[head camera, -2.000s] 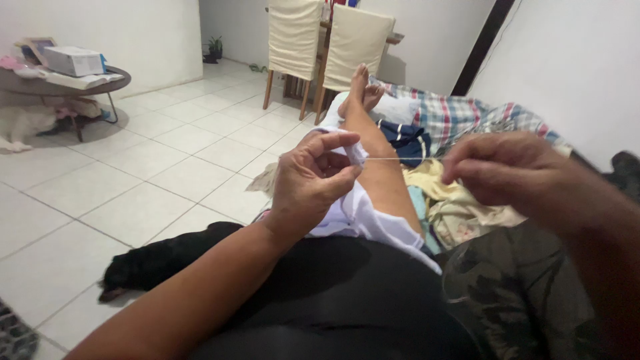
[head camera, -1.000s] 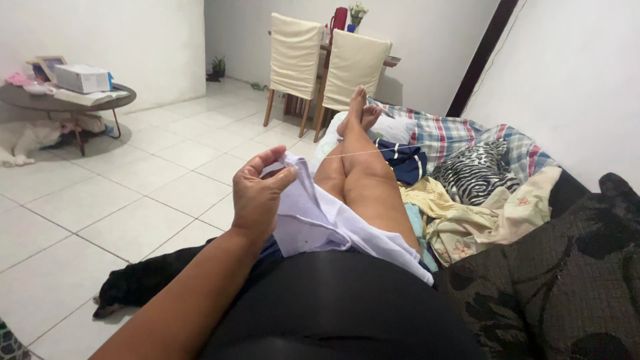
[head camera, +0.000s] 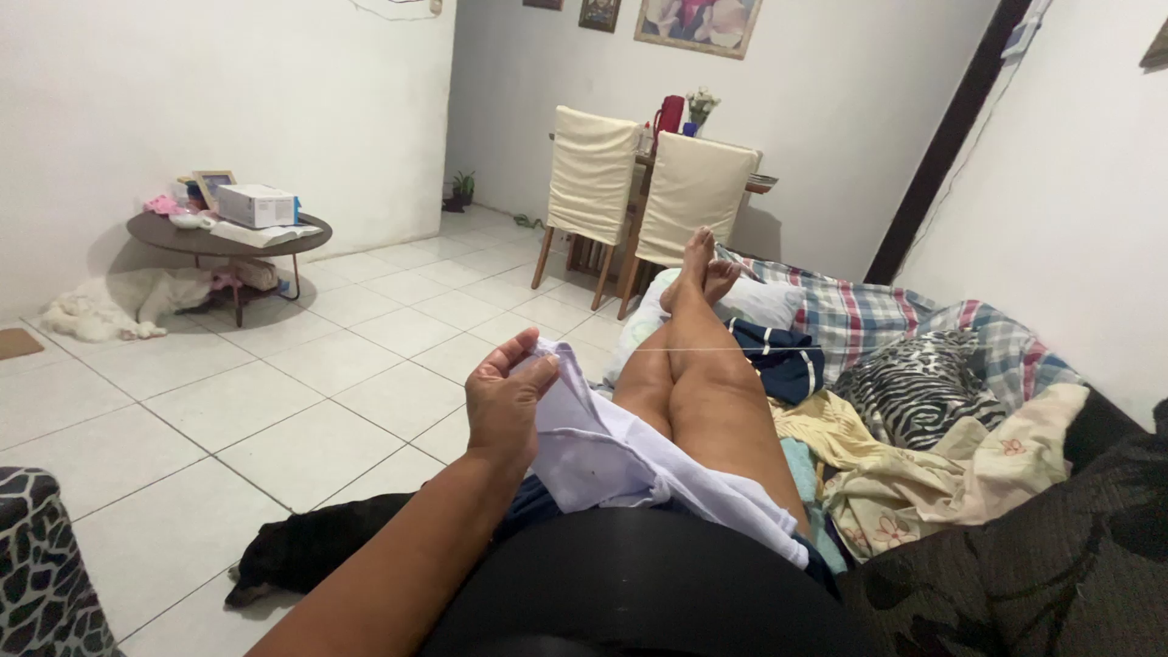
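Observation:
My left hand (head camera: 511, 388) pinches the upper edge of a white cloth garment (head camera: 593, 447) between thumb and fingers. The cloth hangs from that hand and spreads over my lap and thighs. A thin pale thread (head camera: 639, 349) runs taut and nearly level from the cloth at my left fingertips toward the right, across my bare legs (head camera: 721, 411). Its far end is too faint to follow. My right hand is out of view, so what it holds is hidden.
My legs rest on a sofa with a zebra-print cushion (head camera: 912, 388), a plaid cover (head camera: 858, 310) and crumpled cloths (head camera: 949, 474). A black dog (head camera: 319, 547) lies on the floor at left. Farther off are a round table (head camera: 164, 233), a white furry animal (head camera: 119, 301) and covered chairs (head camera: 593, 173).
My right hand, in view near the thread two seconds ago, has left the view to the right. My left hand still pinches the cloth, which is more spread out. The view has tilted up somewhat.

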